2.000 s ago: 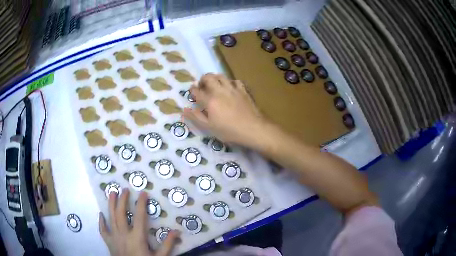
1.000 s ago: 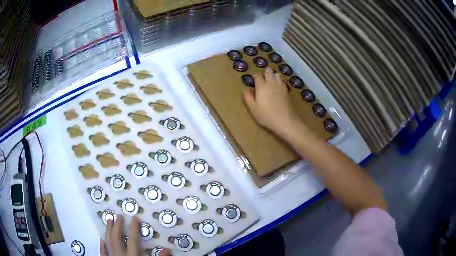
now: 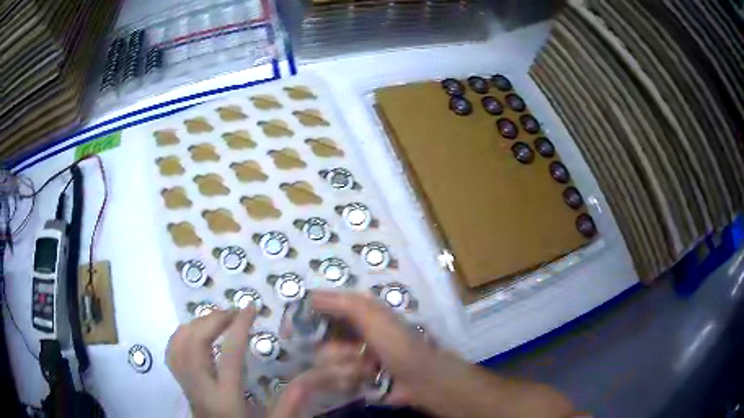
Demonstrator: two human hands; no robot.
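Note:
A white foam tray [image 3: 371, 175] has brown empty cut-outs in its far part and silver-ringed discs [image 3: 274, 244] in its nearer rows. My right hand [image 3: 383, 343] is over the near part of the foam, its fingers closed round a blurred grey disc [image 3: 305, 317]. My left hand [image 3: 214, 359] is beside it with bent, spread fingers; whether it touches or holds a disc cannot be told. The hands hide several near cut-outs. Dark-faced discs [image 3: 522, 152] lie on a brown cardboard sheet [image 3: 457, 180] in a clear tray at the right.
A loose disc [image 3: 139, 357] lies left of the foam, near a handheld meter [image 3: 46, 277] with wires and a small tan board [image 3: 101, 306]. Ribbed cardboard stacks [image 3: 628, 122] stand at right and upper left. Clear trays [image 3: 383, 28] are at the far edge.
My right hand has moved from the cardboard sheet back to the near foam, beside my left hand. One dark disc is gone from the sheet's left side. The view has shifted.

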